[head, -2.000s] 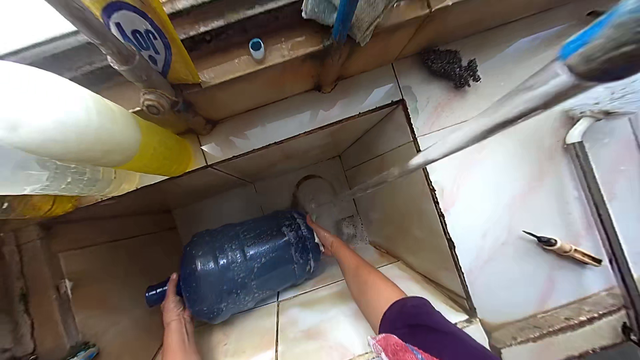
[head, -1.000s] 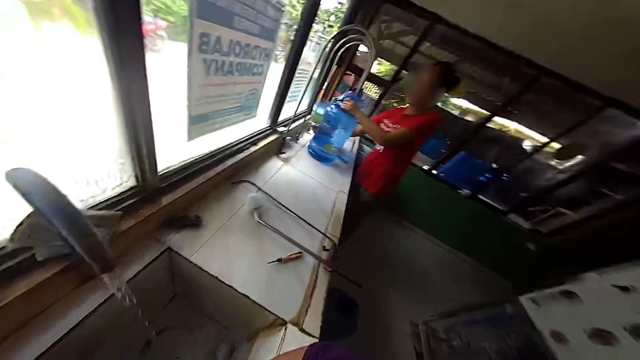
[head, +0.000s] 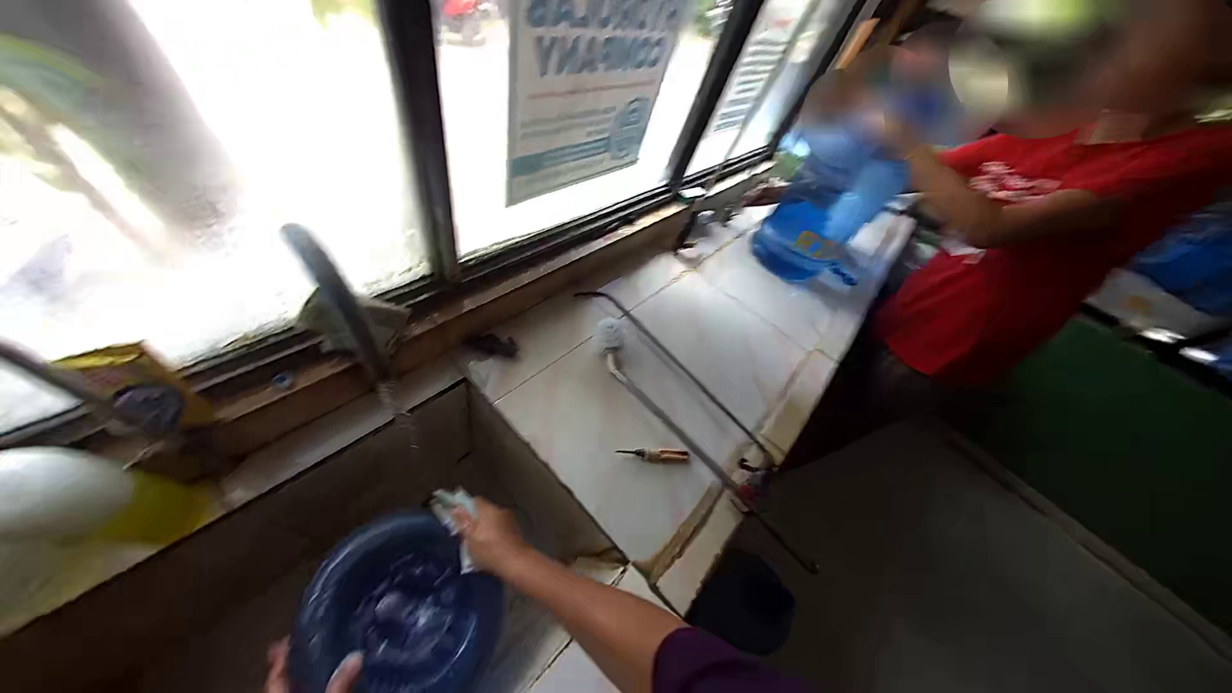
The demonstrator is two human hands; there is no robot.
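In the tiled sink, a large blue plastic water jug (head: 397, 602) stands with its round ribbed base toward the camera. My left hand (head: 313, 671) grips its near left edge, thumb on top, at the bottom of the view. My right hand (head: 489, 534) holds a pale, crumpled cloth (head: 454, 510) against the jug's far right rim. Water falls from a curved faucet (head: 337, 298) just beyond the jug. The jug's neck is hidden below.
A handled brush (head: 664, 414), a thin bent rod (head: 674, 358) and a pointed tool (head: 654, 455) lie on the tiled counter. Bottles (head: 67, 496) stand left of the sink. A person in a red shirt (head: 1020, 260) handles another blue jug (head: 804, 241).
Two seconds ago the jug lay on its side between both hands; now its base faces up toward me, and a cloth shows in my right hand. The view has swung widely toward the window and counter.
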